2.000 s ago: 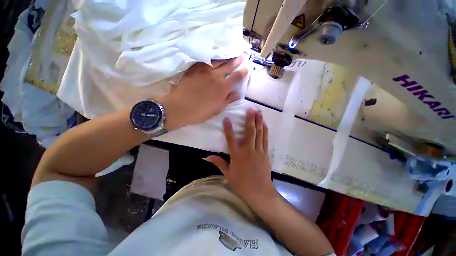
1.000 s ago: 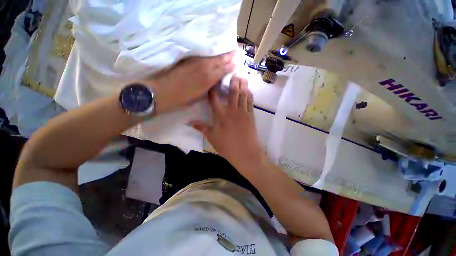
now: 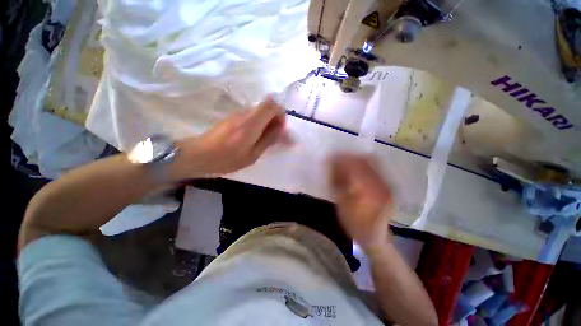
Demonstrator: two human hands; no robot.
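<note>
The white garment piece point(image 3: 191, 63) lies bunched left of the needle, its near part under and behind my left forearm. My left hand point(image 3: 264, 127) is at its right edge, fingers bent together and blurred; whether they grip cloth cannot be told. My right hand point(image 3: 362, 191) is strongly blurred over the table's front edge, right of my left hand; its hold cannot be told. One narrow white strip point(image 3: 369, 114) lies on the bed just above my right hand, its lower end unclear. Another strip point(image 3: 439, 159) lies farther right. The presser foot area point(image 3: 328, 75) is brightly lit.
The cream sewing machine head point(image 3: 471, 63) with purple HIKARI lettering fills the upper right. A garment pile point(image 3: 48, 140) hangs at the far left. Pale blue cloth point(image 3: 548, 200) lies at the machine's right end. A red crate point(image 3: 446, 270) with scraps stands below the table.
My hands were close together on the cloth by the needle; they have moved apart. My left hand has drawn back toward me, and my right hand has moved right and toward the table edge.
</note>
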